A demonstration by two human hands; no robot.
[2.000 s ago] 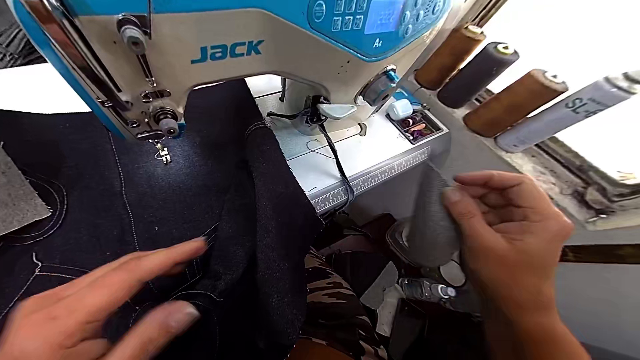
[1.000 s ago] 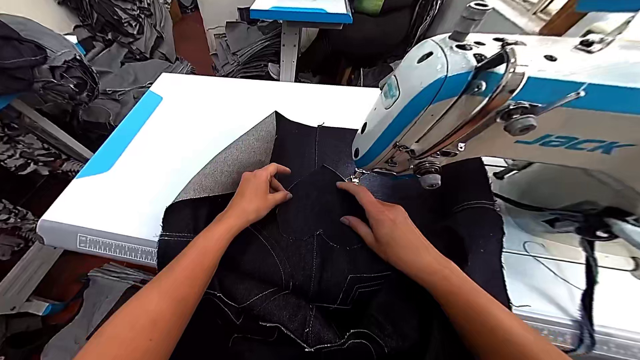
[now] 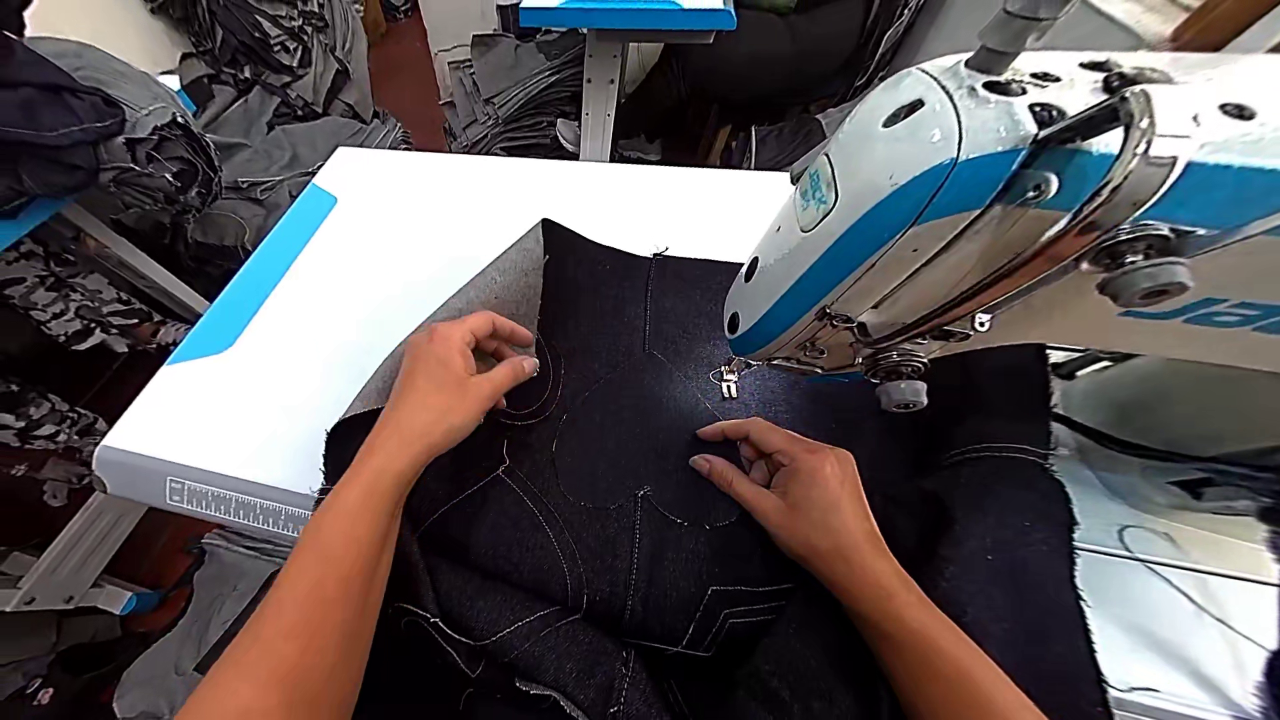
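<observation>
Dark denim fabric (image 3: 620, 430) with light stitching lines lies spread over the white sewing table (image 3: 400, 230). A Jack sewing machine (image 3: 960, 190) stands over it at the right, its presser foot (image 3: 729, 381) above the lit fabric. My left hand (image 3: 455, 380) is at the fabric's left part, beside its turned-over grey edge, thumb and fingertips apart; whether it pinches cloth cannot be told. My right hand (image 3: 790, 480) rests at the denim just below and near the presser foot, thumb and forefinger apart on the stitched rounded patch outline.
Piles of grey and dark cloth (image 3: 270, 90) lie on the floor behind and left. Another blue-edged table (image 3: 628, 18) stands at the back. A ruler scale (image 3: 235, 507) runs along the front table edge. Thread and a black cord (image 3: 1130, 435) lie right of the fabric.
Two seconds ago my right hand held a grey cloth piece off the table's right side; now it is at the denim. Since one second ago, both hands have shifted slightly on the fabric. The view swung left.
</observation>
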